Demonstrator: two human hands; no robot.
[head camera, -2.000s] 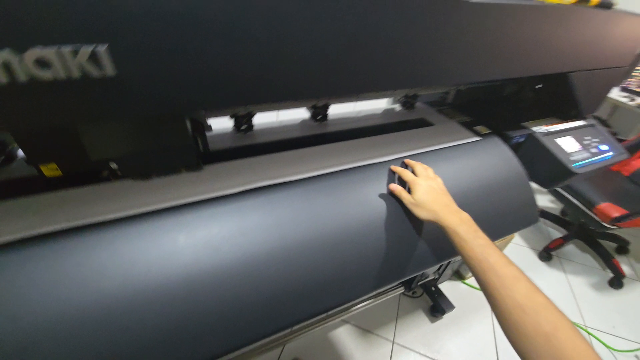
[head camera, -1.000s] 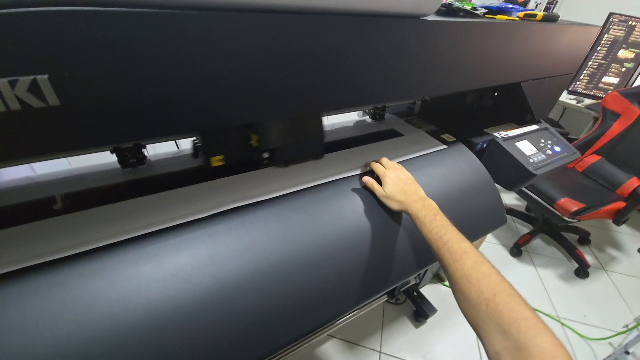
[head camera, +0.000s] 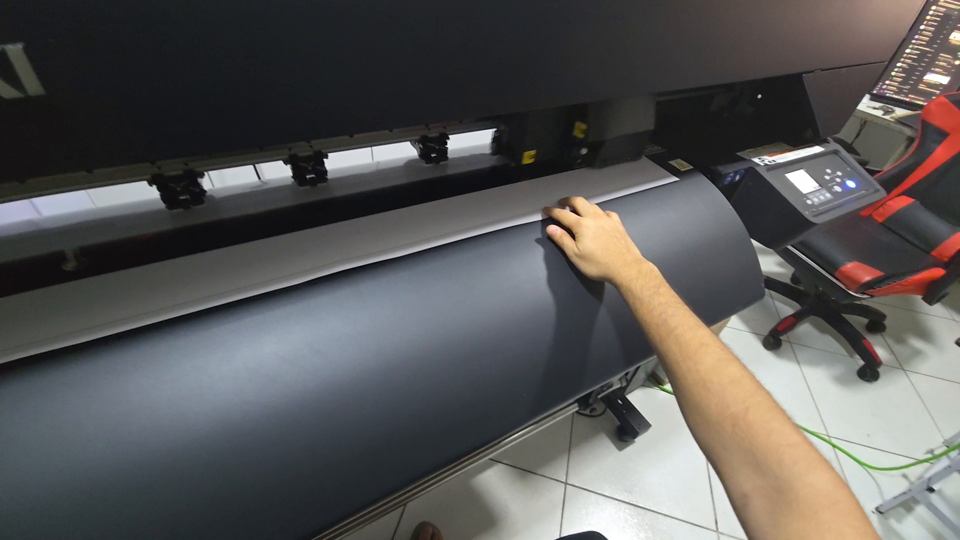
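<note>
My right hand (head camera: 596, 238) rests on the upper edge of the curved dark front cover (head camera: 360, 330) of a wide-format printer, its fingertips at the border with the pale material (head camera: 420, 217). That material lies along the printer's bed. The fingers are slightly bent and somewhat apart, and nothing shows in their grasp. Behind the bed are several black pinch rollers (head camera: 307, 169). A dark print carriage (head camera: 574, 139) with yellow labels stands above the bed's right part. My left hand is out of view.
A control panel (head camera: 821, 184) with a lit display juts out at the right. Beyond it are a red and black wheeled chair (head camera: 885, 232) and a monitor (head camera: 919, 56). A green cable (head camera: 862, 459) runs over the tiled floor beside a grey metal frame (head camera: 926, 480).
The print carriage has moved right along the bed since one second ago. My right hand stays at the cover's upper edge. The view has shifted.
</note>
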